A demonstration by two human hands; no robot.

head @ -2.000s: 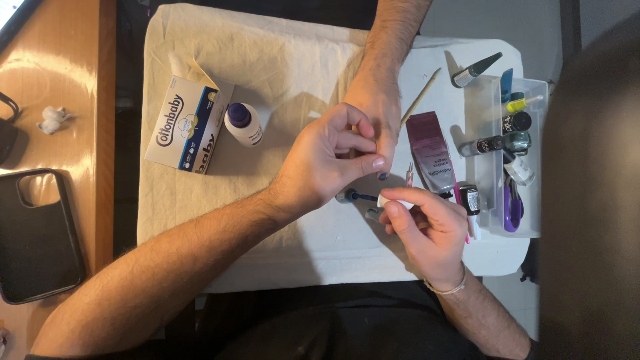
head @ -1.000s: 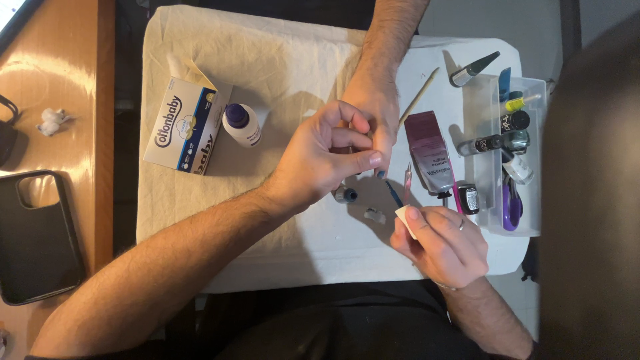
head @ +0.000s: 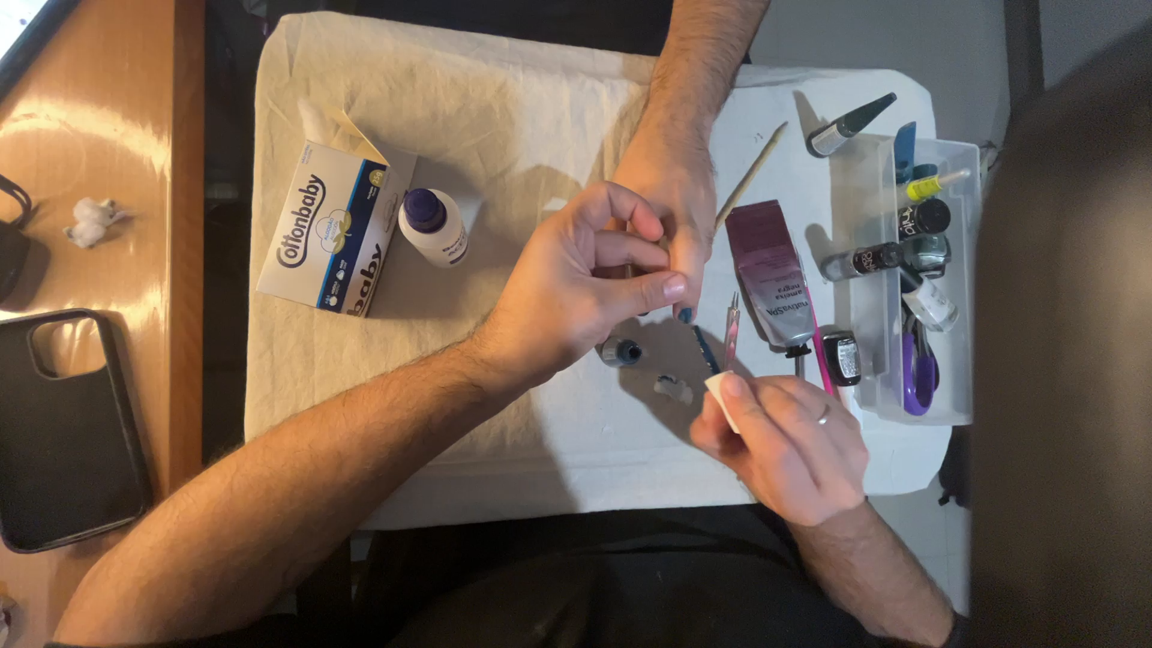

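My left hand [head: 576,288] grips a finger of another person's hand [head: 675,189], which reaches in from the top. That finger's nail [head: 686,316] carries dark blue-green polish. Between thumb and fingers, my right hand [head: 783,441] holds a nail polish brush [head: 706,349] by its white cap, the dark bristle end just below the painted nail. An uncapped polish bottle [head: 621,351] stands below my left hand. To its right lie a small crumpled white piece [head: 672,389] and a pink-handled metal-tipped tool [head: 733,333].
A Cottonbaby box [head: 328,229] and a white bottle with a dark cap [head: 434,227] are at left. At right are a purple-grey tube [head: 769,270], a wooden stick [head: 754,173], a polish bottle [head: 842,357] and a clear plastic bin [head: 963,270] with polishes and purple-handled scissors [head: 918,369].
My right hand with the brush has moved right from near the polish bottle, where the first frame shows it, and then slightly up and left toward the nail. My left hand stays at the other person's finger.
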